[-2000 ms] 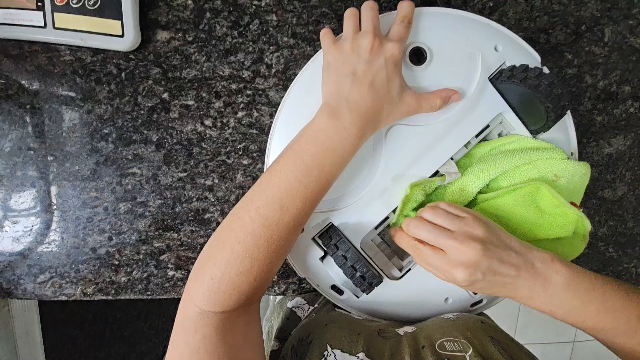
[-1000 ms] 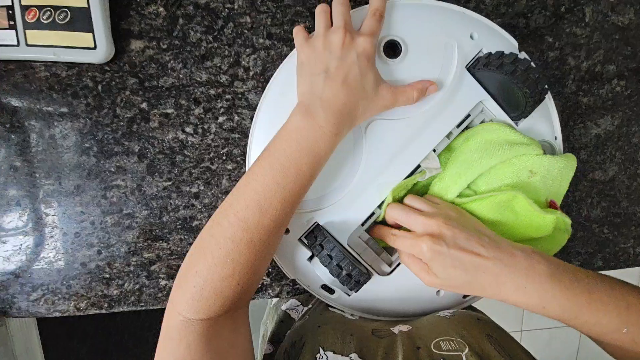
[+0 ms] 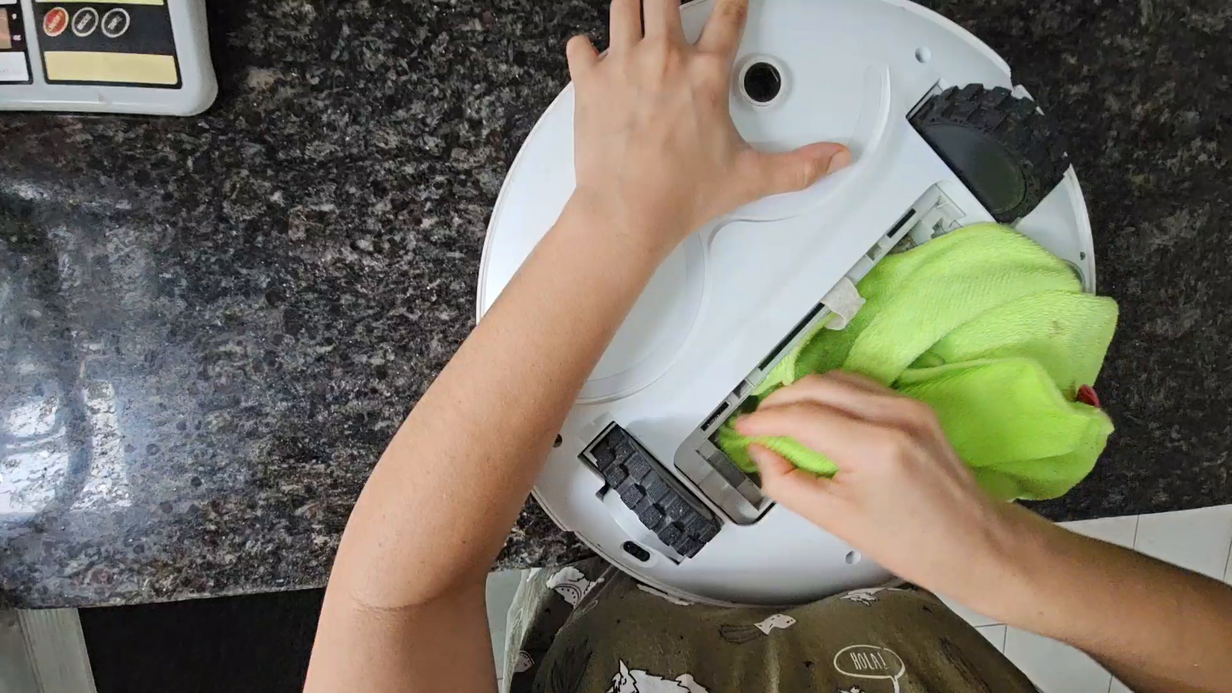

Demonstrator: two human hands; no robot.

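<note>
A white robot vacuum cleaner (image 3: 770, 241) lies upside down, its two black treaded wheels (image 3: 996, 149) facing up. My left hand (image 3: 669, 125) rests spread on its upper underside, thumb out to the right. My right hand (image 3: 857, 443) pinches a bright green cloth (image 3: 991, 327) and presses a bunched part of it into the lower end of the long brush slot (image 3: 736, 476). The rest of the cloth lies heaped over the right side of the vacuum. A small whitish tab (image 3: 843, 303) shows at the slot's edge beside the cloth.
The vacuum sits on a dark speckled stone countertop (image 3: 289, 289), near its front edge, with its lower rim against my patterned clothing (image 3: 770, 645). At the upper left stands a white device with a printed panel (image 3: 197, 58). White floor tiles (image 3: 1184, 549) show at the lower right.
My right hand and the cloth stay at the lower part of the slot, with the fingers slightly shifted. My left hand stays spread on the vacuum. The view has moved somewhat.
</note>
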